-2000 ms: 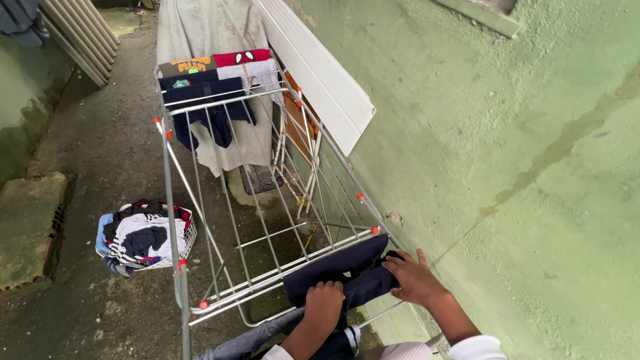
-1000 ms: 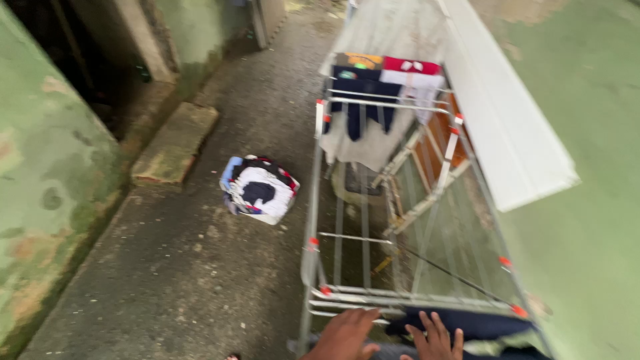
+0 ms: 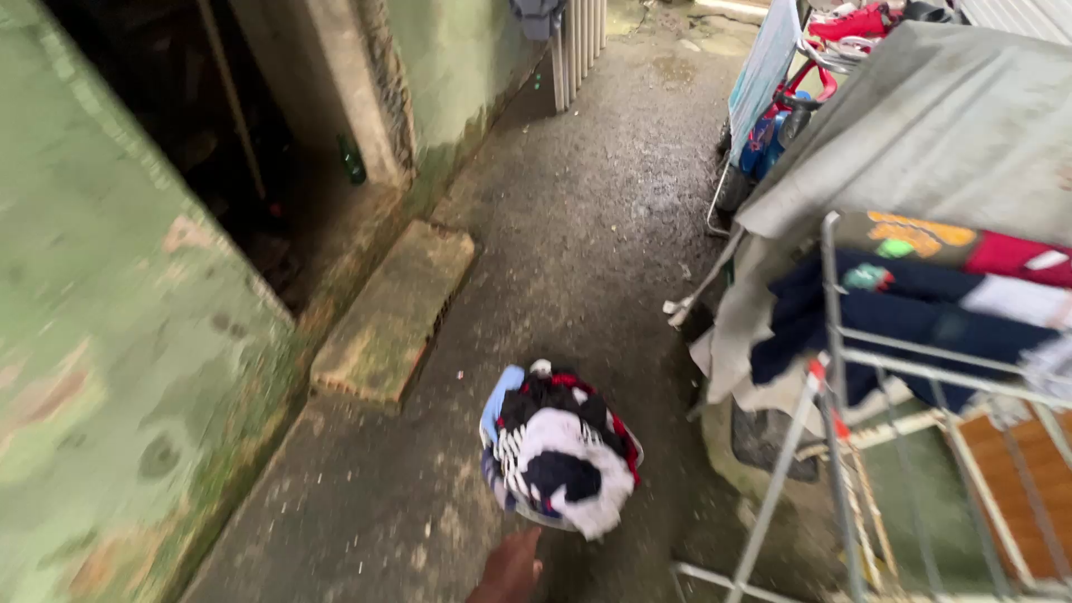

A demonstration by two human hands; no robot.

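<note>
A round basket [image 3: 548, 521] heaped with clothes stands on the ground at the lower middle. On the heap lie a white garment [image 3: 615, 494] with a dark navy patch, black-and-white striped cloth, red cloth and a light blue piece [image 3: 504, 387] at the left rim. Just below the basket, at the bottom edge, is my left hand [image 3: 512, 563], blurred and partly cut off; no cloth shows in it. My right hand is out of view. At right the metal drying rack [image 3: 837, 402] carries navy garments [image 3: 930, 327] and a red one [image 3: 1009, 255].
A mossy hollow-brick slab [image 3: 398, 310] lies by the left green wall [image 3: 151, 352], near a dark doorway with a green bottle [image 3: 352, 159]. A grey sheet [image 3: 913, 126] drapes behind the rack, with a red and blue ride-on toy [image 3: 775, 126] beyond it.
Both hands were at the dark cloth on the rack's near end; now only one shows, below the basket. The view has swung left and closer to the basket.
</note>
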